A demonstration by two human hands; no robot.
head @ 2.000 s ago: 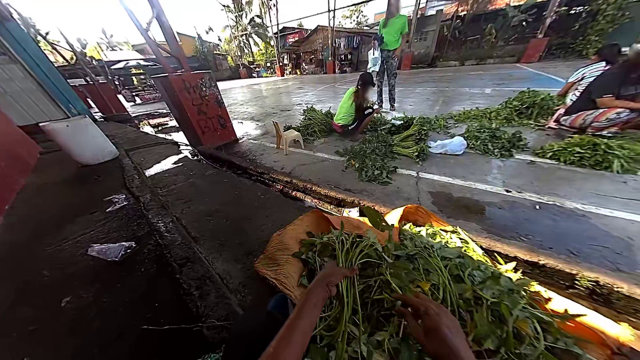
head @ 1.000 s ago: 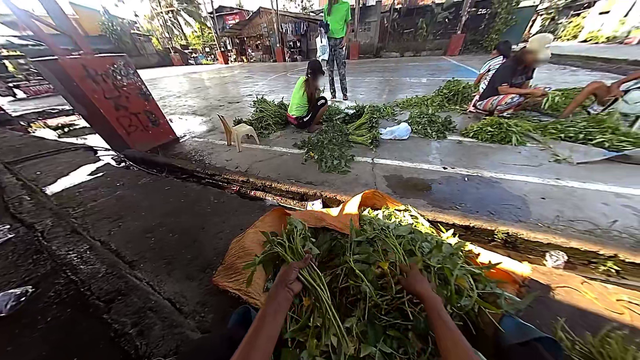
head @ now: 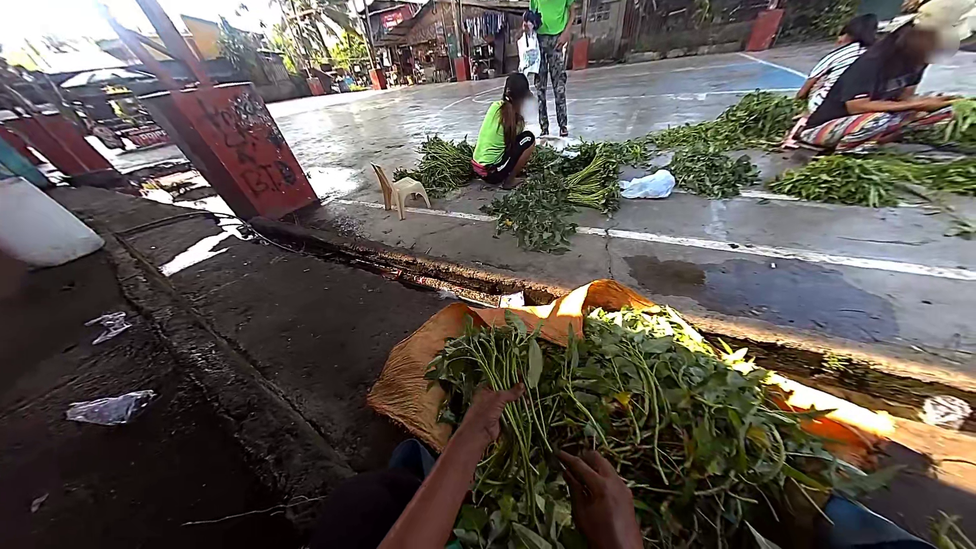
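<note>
A large heap of leafy green stalks (head: 679,412) lies on an orange woven sack (head: 415,374) in front of me. My left hand (head: 492,412) is closed around a bunch of long thin stems (head: 511,366) at the heap's left side, leaves pointing away from me. Lower and to the right, my right hand (head: 598,488) touches stems at the near part of the heap, its fingers bent; whether it grips one is hard to tell.
A drainage channel (head: 488,286) runs just beyond the sack. Past it are a small plastic chair (head: 400,191), a crouching person (head: 503,137), piles of greens (head: 534,213) and a white plastic bag (head: 648,185). Other people sit at right. Plastic litter (head: 110,408) lies at left.
My right hand has moved left across the heap, nearer to my left hand, since one second ago. My left hand stays at the stems on the left. The view has turned somewhat left.
</note>
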